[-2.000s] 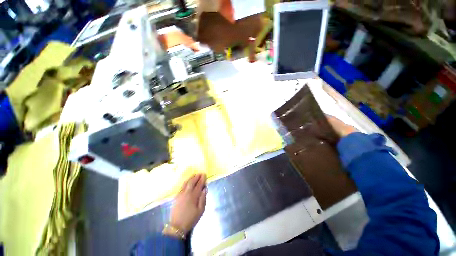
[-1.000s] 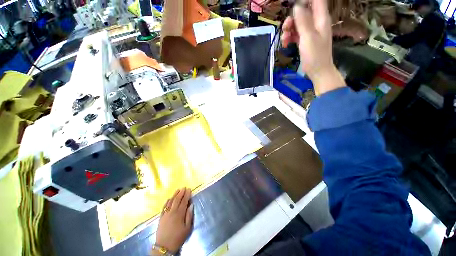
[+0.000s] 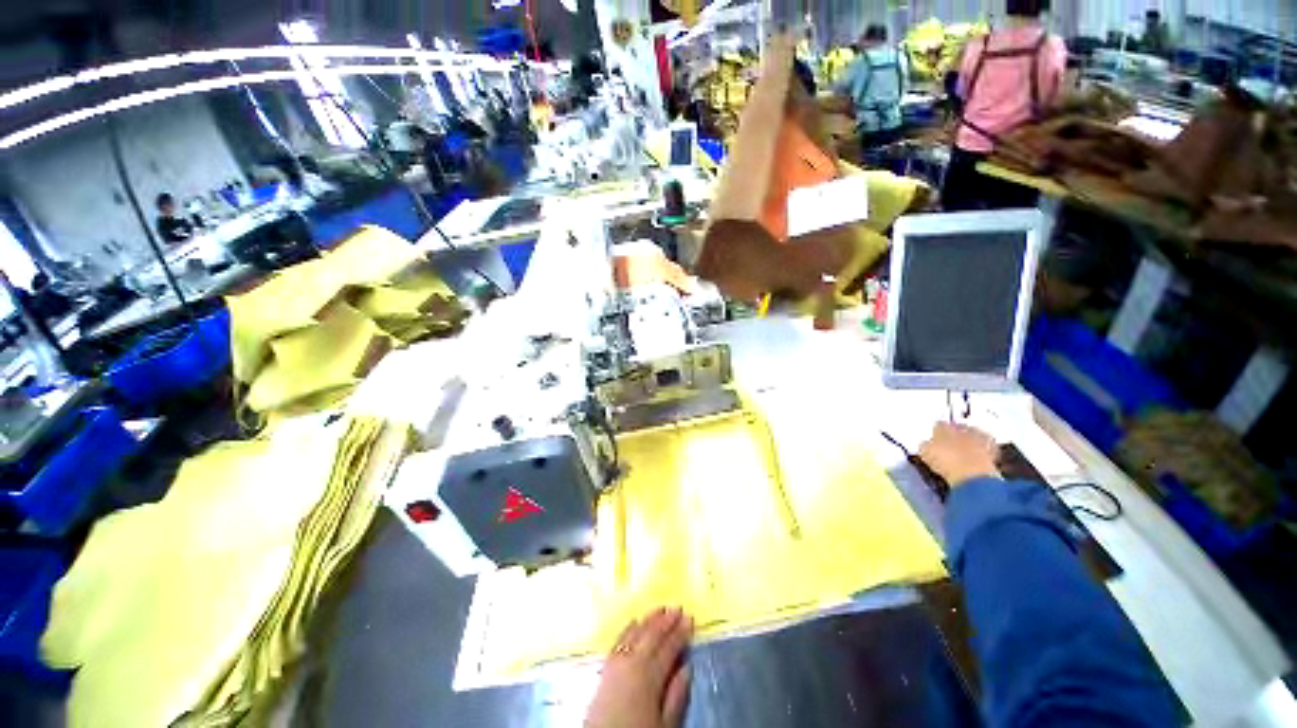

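A yellow panel lies flat under the white sewing head with its dark grey cover, with a pale sheet edge beneath it. My left hand rests flat on the panel's front edge, fingers extended, holding nothing. My right hand is low at the right, below the screen, with curled fingers at a small black pointed tool, perhaps thread snips. Whether it grips the tool is unclear. Dark brown pieces show partly behind and beside my right forearm, which hides much of them.
A thick stack of yellow panels lies at left, with crumpled yellow pieces behind. A grey-framed screen stands at right. A black cord loops near my right sleeve. A shiny metal plate lies in front. People stand far back.
The view has tilted up and swung left. My right hand, earlier at the brown piece and then raised empty in the air, is down by the black tool. My left hand stays on the panel's front edge.
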